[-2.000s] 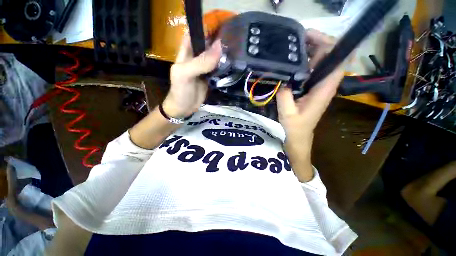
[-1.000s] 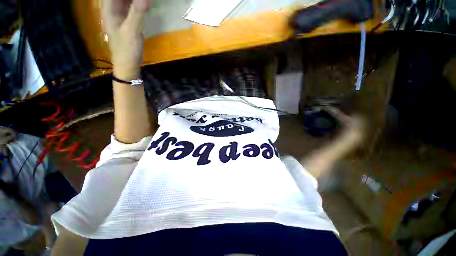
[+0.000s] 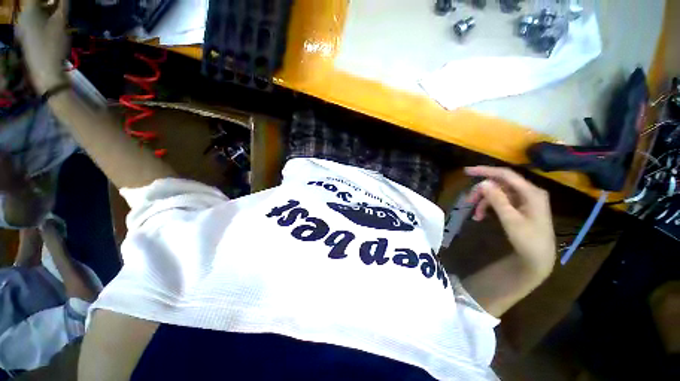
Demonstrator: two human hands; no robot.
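Observation:
My left hand (image 3: pixel 43 37) is stretched out to the far upper left, blurred and near the picture's edge, beside black rounded units (image 3: pixel 123 11). I cannot tell whether it holds anything. My right hand (image 3: pixel 518 216) is low in front of the bench edge, right of my shirt, with its fingers curled. A small grey piece (image 3: pixel 456 221) shows at its fingertips; whether the fingers hold it is unclear. Small lens modules (image 3: pixel 542 30) lie loose at the back of the pale mat (image 3: pixel 388 45), some on a whitish sheet or film (image 3: pixel 499 85).
A black hot glue gun (image 3: pixel 611 145) lies at the bench's right edge, its glue stick (image 3: pixel 583 227) hanging over. Wired parts (image 3: pixel 660 156) are right of it. A black pocketed tray (image 3: pixel 246 41) and white paper (image 3: pixel 183 22) are left. A red coil (image 3: pixel 140 104) hangs below. Another person's arm (image 3: pixel 63 257) shows left.
The black housing held in both hands two seconds ago is no longer in them. My left hand has moved far left. My right hand went down below the bench, then rose somewhat. The view has shifted.

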